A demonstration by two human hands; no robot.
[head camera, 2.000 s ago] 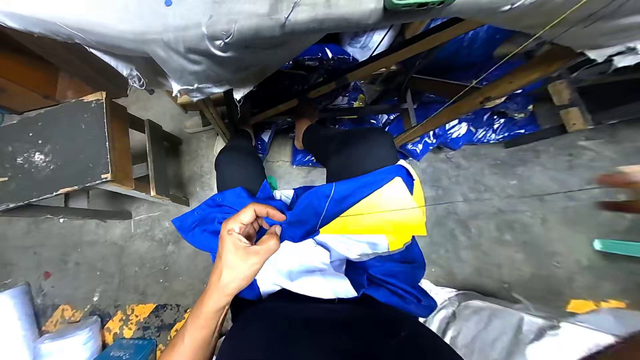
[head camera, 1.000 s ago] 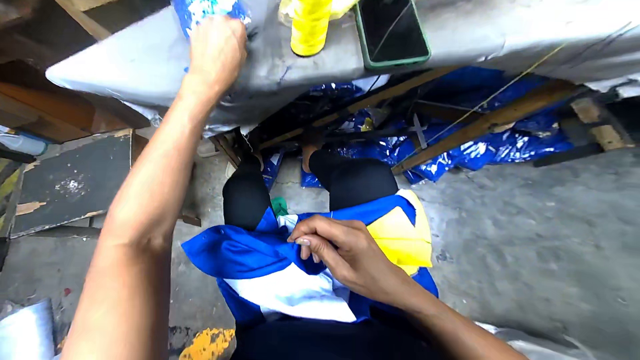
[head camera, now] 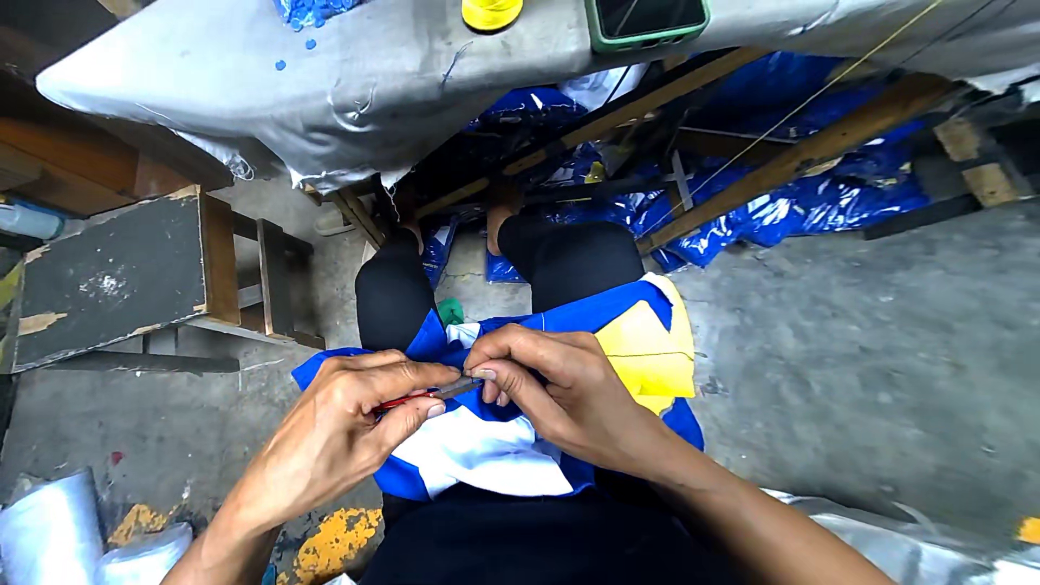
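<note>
A blue, white and yellow fabric garment [head camera: 487,451] lies across my lap. My left hand [head camera: 349,414] holds a small tool with a red handle and short metal blades [head camera: 455,388], which look like thread snips, pointing toward my other hand. My right hand [head camera: 561,382] pinches a bit of the blue cloth between thumb and index finger, right at the tip of the tool. The fingers of both hands nearly meet over the fabric. What exactly lies between the right fingertips is too small to tell.
Ahead is a cloth-covered table [head camera: 341,97] with blue discs [head camera: 313,12], a yellow thread spool [head camera: 491,12] and a phone in a green case [head camera: 646,24]. Blue plastic-wrapped packs [head camera: 780,215] lie beneath. A worn wooden bench [head camera: 114,276] stands left; clear plastic rolls [head camera: 53,528] are lower left.
My left hand has come back from the tabletop to the garment and now holds the small red-handled tool. My right hand, far out to the right two seconds ago, is at the cloth.
</note>
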